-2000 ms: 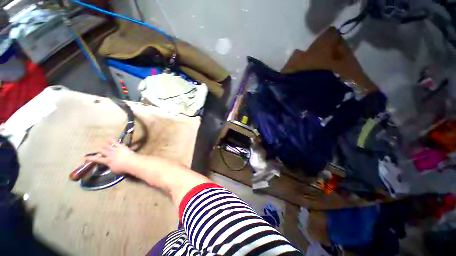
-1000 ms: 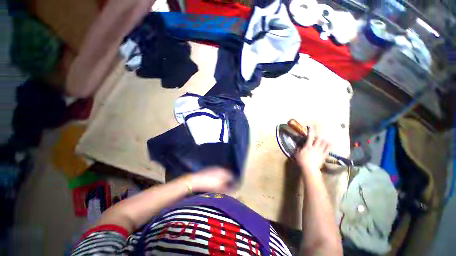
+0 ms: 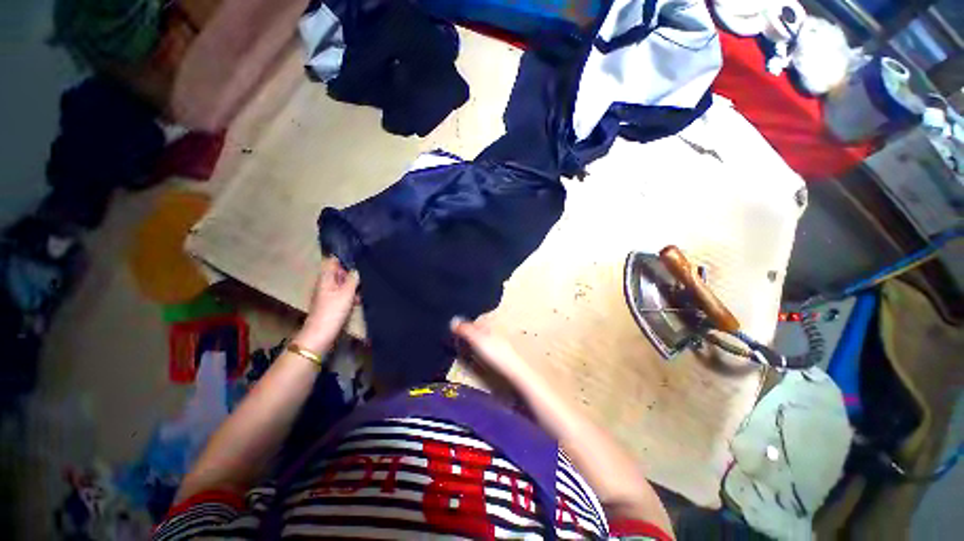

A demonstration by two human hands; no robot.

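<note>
A navy garment lies spread on the cream cloth table in front of me, its near end hanging toward my body. A small white patch shows at its upper edge. My left hand grips the garment's left edge near the table's front edge. My right hand is at the garment's lower right edge; its fingers are partly hidden and blurred, so its hold is unclear. The steam iron, with a wooden handle, rests on the table to the right, touched by neither hand.
The pressing table has a dark hose running from the iron over its right edge. A pale cloth pad is at that edge. White and navy pieces lie at the back, and a dark heap at back left. A pinkish padded shape is at left.
My right hand has let go of the iron and moved left to the garment. My left hand has moved to the garment's left edge. The navy cloth is now spread over the white panels.
</note>
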